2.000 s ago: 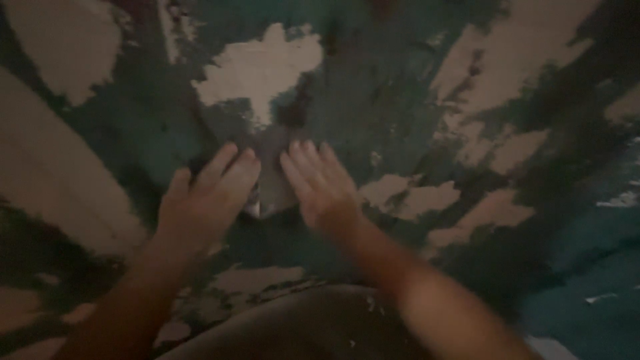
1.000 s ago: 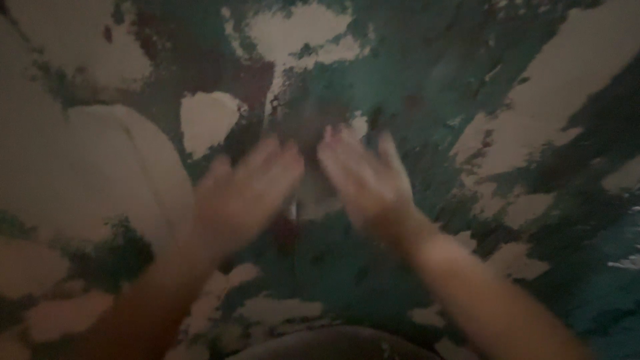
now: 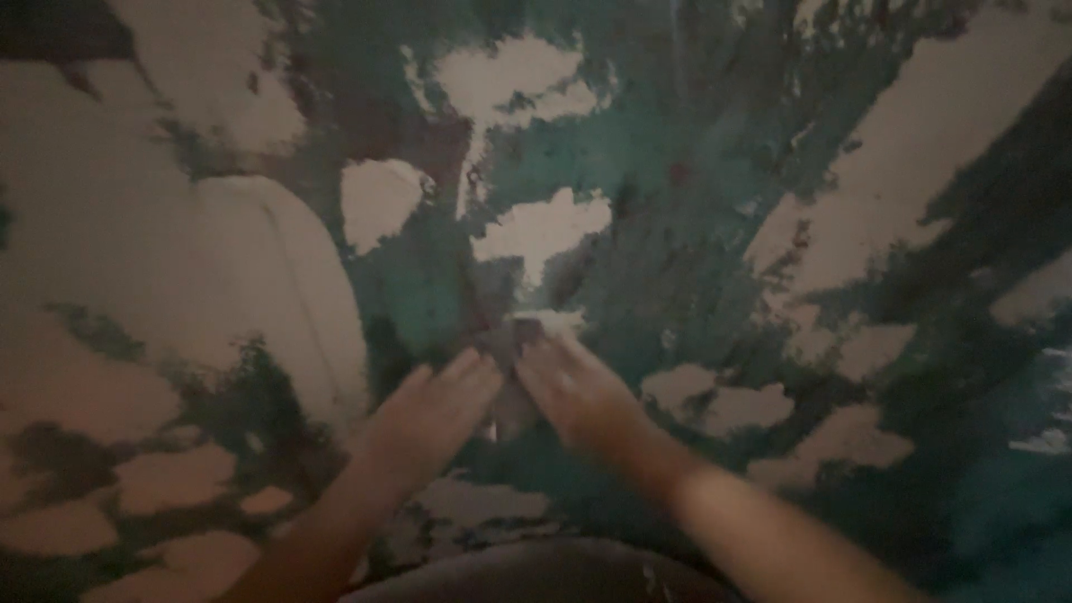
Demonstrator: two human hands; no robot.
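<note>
A broad surface with mottled dark green paint [image 3: 636, 167] and pale bare patches fills the view. My left hand [image 3: 435, 419] and my right hand [image 3: 578, 385] lie side by side at the centre, fingers stretched and angled toward each other. Between and under them is a thin grey sheet or pad [image 3: 511, 402], blurred, with a small bright spot at its lower left. Both hands appear to press it flat on the surface. Just above the fingertips is an irregular pale patch [image 3: 544, 226]. The sheet's exact kind and most of its outline are hidden or unclear.
A large rounded pale area [image 3: 293, 293] with a curved edge lies left. Long pale patches [image 3: 913, 159] run along the right. A dark rounded form [image 3: 544, 574] is at the bottom edge, between my forearms. The light is dim.
From a second ago, both hands have moved down the surface with the grey sheet, uncovering the irregular pale patch. The view has also shifted.
</note>
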